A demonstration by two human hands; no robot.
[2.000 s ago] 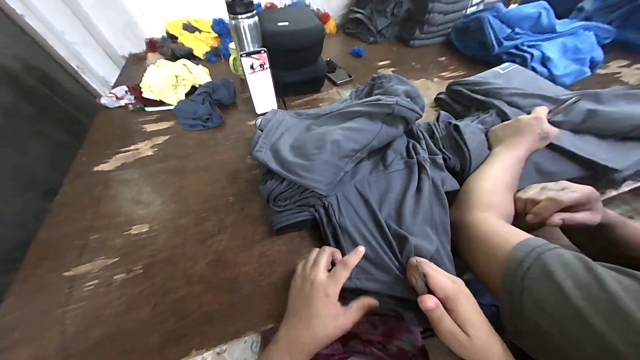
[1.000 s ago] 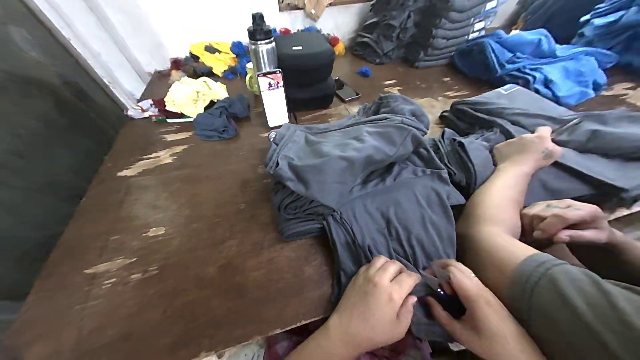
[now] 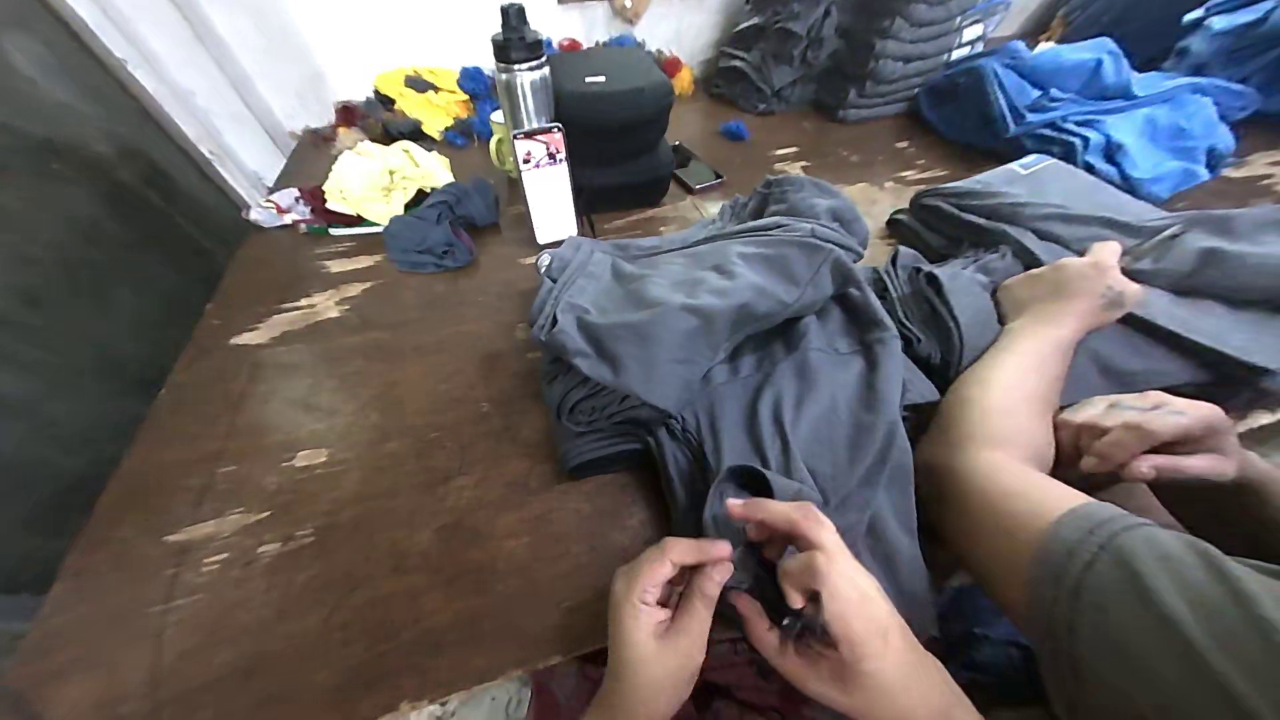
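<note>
A pile of dark grey garments (image 3: 800,370) lies over the front edge of the wooden table. At its lower end my left hand (image 3: 665,610) pinches the rim of a grey garment opening (image 3: 725,510) between thumb and fingertips. Close beside it on the right, my right hand (image 3: 830,610) has its index finger at the same opening, with a small dark tool (image 3: 800,628) in the palm; its kind is unclear. The fingertips of both hands nearly meet at the cloth.
At the right a co-worker's hand (image 3: 1075,285) holds a thin tool over grey cloth (image 3: 1220,250). A steel bottle (image 3: 524,95), propped phone (image 3: 545,185), black case (image 3: 610,110), yellow cloth (image 3: 385,180) and blue cloth (image 3: 1090,110) stand or lie farther back on the table (image 3: 400,400).
Two seconds ago my hands were apart on the cloth; now they are together at its lower end. A folded opening of the garment now shows between them.
</note>
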